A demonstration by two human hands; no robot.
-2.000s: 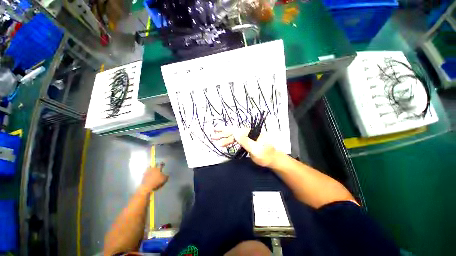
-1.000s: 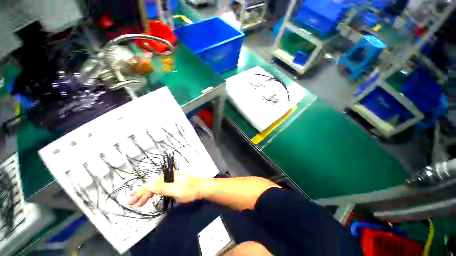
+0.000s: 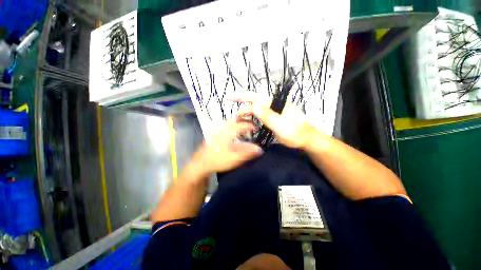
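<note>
A white carrier sheet (image 3: 211, 39) rests at the bench edge over my lap, with a row of dark marks and thin black lead wires (image 3: 247, 60) in V-shaped pairs. My right hand (image 3: 287, 122) lies on its lower part, closed on a bundle of black leads (image 3: 281, 97) that sticks up between thumb and fingers. My left hand (image 3: 227, 145) is beside it at the sheet's lower left, blurred, close to the lower end of the bundle. Whether it holds any leads cannot be told.
Stacked carrier sheets with black leads lie to the left (image 3: 103, 63) and to the right (image 3: 428, 68) on green surfaces. Blue bins (image 3: 13, 203) are at the far left. A badge (image 3: 300, 207) hangs on my chest.
My left hand has come in beside my right hand over the sheet. The view has swung back left from the right side and sits closer. My right hand still holds the bundle.
</note>
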